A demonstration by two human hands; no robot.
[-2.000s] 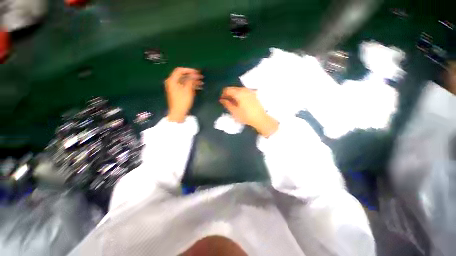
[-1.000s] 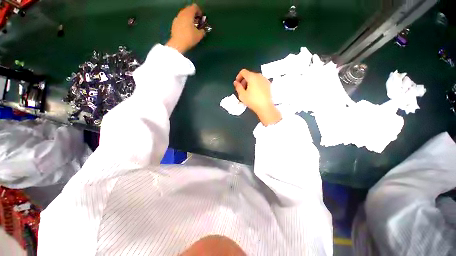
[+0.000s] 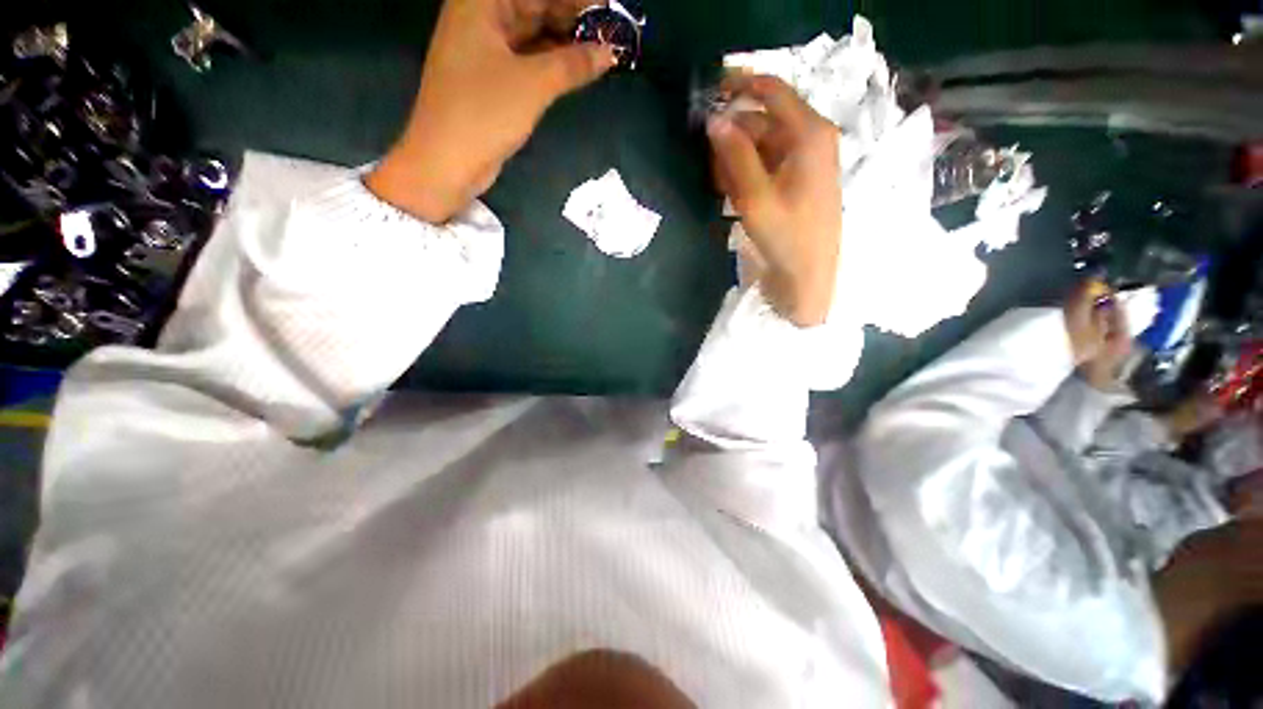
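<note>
My left hand (image 3: 485, 97), bare, is at the top edge, partly cut off. Its thumb and fingers grip a dark, shiny metal assembly (image 3: 610, 35). My right hand (image 3: 783, 180) is to its right, with curled fingers around a small, blurred dark and silvery piece (image 3: 713, 100), apparently another assembly. A small white wipe (image 3: 612, 215) lies alone on the dark-green bench (image 3: 554, 333) between and below my hands. A loose white pile of wipes (image 3: 907, 236) lies behind and right of my right hand.
Many black-and-silver assemblies (image 3: 83, 208) are heaped at left; one silvery piece (image 3: 205, 39) lies apart. A clear ribbed bottle (image 3: 963, 166) stands by the wipes, near a metal post (image 3: 1094, 90). A neighbour's hand (image 3: 1097, 330) and sleeve are at right, beside a blue-and-white pack (image 3: 1177, 308).
The view has shifted and turned. My left hand still holds an assembly, now closer to my right hand. My right hand has left the small wipe and now has a piece at its fingertips.
</note>
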